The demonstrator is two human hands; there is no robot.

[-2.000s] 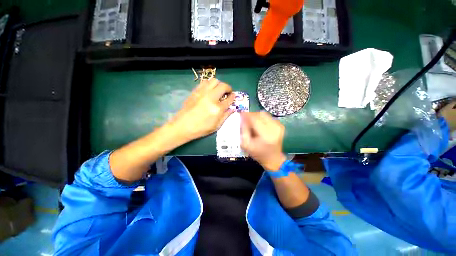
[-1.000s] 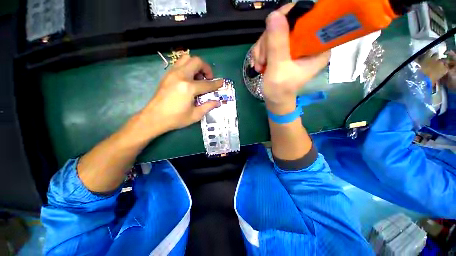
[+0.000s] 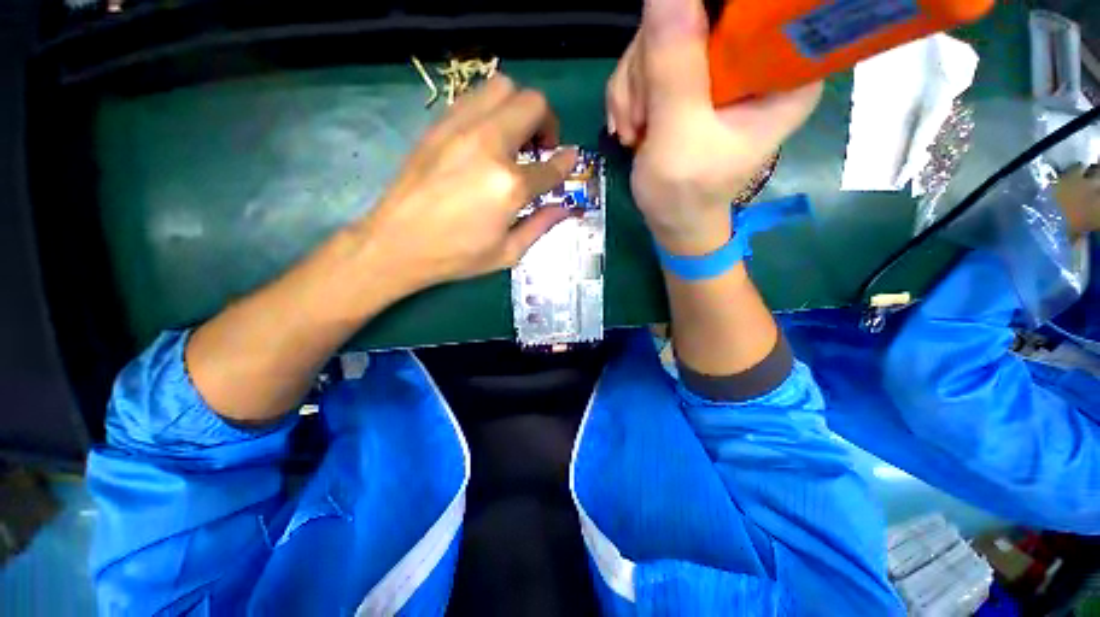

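A silver-white phone mid-frame [image 3: 559, 283] lies on the green mat at the bench edge, with a blue and metallic sub-board [image 3: 581, 189] at its far end. My left hand [image 3: 464, 193] rests at the frame's far end, fingertips on the sub-board area. My right hand [image 3: 700, 145], with a blue wrist strap [image 3: 712, 262], is closed around the orange electric screwdriver [image 3: 802, 42], right of the frame. The screwdriver's tip is hidden by my hand. The screw dish [image 3: 758, 181] is mostly hidden behind my right hand.
Thin tan-yellow strips [image 3: 456, 77] lie beyond my left hand. White paper [image 3: 905, 115], a clear plastic bag [image 3: 1025, 223] and a black cable [image 3: 965, 199] are at right. Another person's blue sleeve [image 3: 989, 398] is at far right. Black trays [image 3: 54, 217] border the mat.
My right hand has left the frame and taken hold of the orange screwdriver. My left hand stays at the frame's sub-board end. The camera view has shifted.
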